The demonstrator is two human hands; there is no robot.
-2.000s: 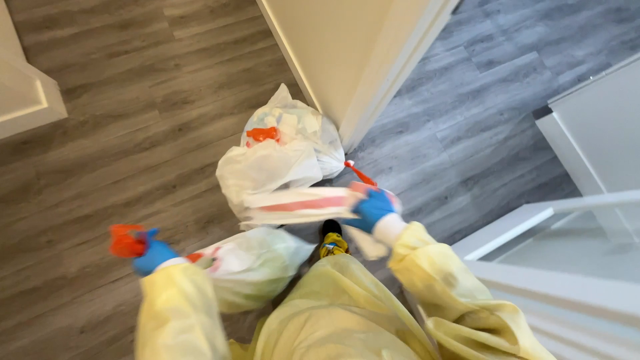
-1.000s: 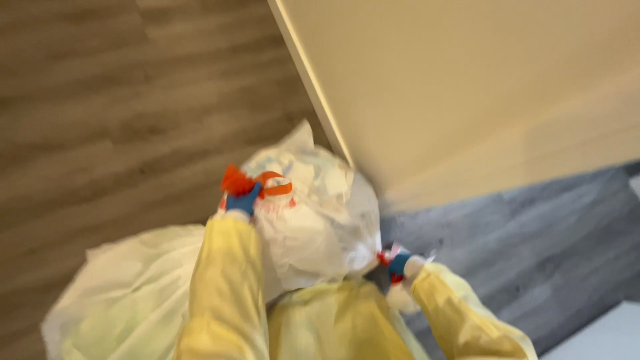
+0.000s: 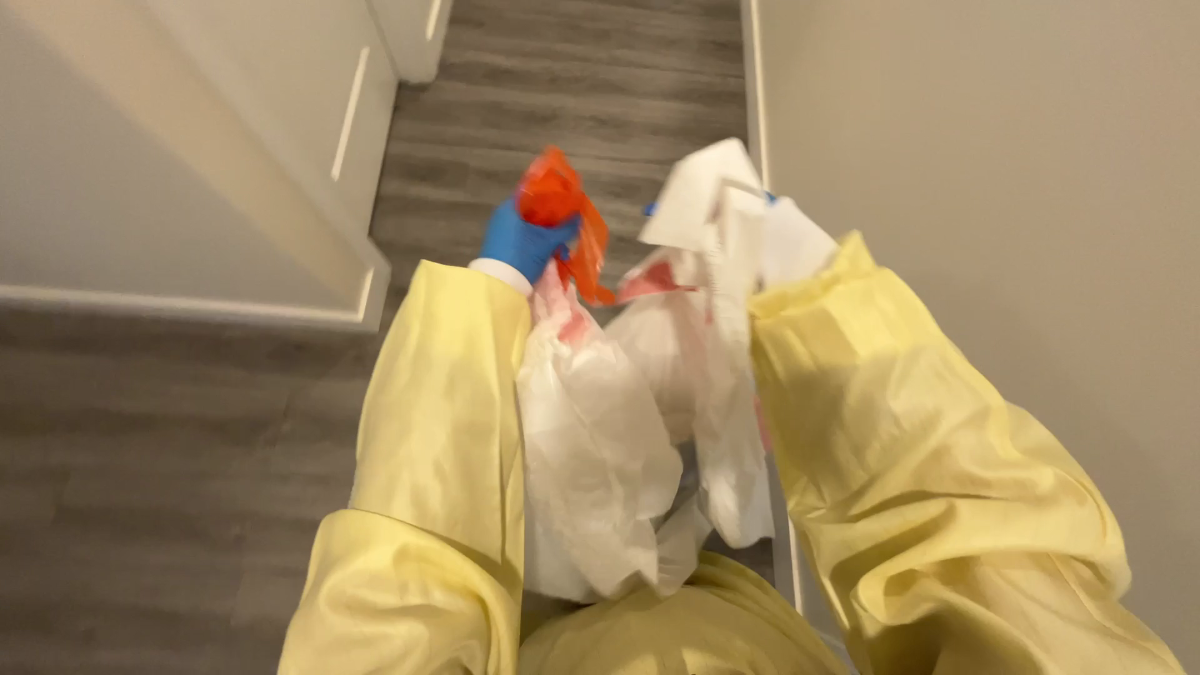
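Observation:
My left hand [image 3: 530, 234], in a blue glove, grips the bunched orange drawstring [image 3: 551, 192] of a white plastic trash bag [image 3: 595, 441], which hangs below it between my forearms. At the right, my right hand [image 3: 771, 199] is almost wholly hidden behind white sheet-like material [image 3: 708, 197]; only bits of blue glove show, so its fingers cannot be made out. More white plastic with red parts hangs beneath that hand, beside the first bag. Both arms wear yellow gown sleeves.
A beige wall [image 3: 984, 187] with a white baseboard runs along the right. On the left stand a wall corner with a baseboard [image 3: 187, 309] and a white panelled surface [image 3: 347, 112]. Wood-plank flooring [image 3: 562, 66] stretches ahead between them and also lies at the lower left.
The view has shifted to a passage between walls. The bags that rested on the floor by the wall edge are out of sight there; white bags now hang between my raised arms.

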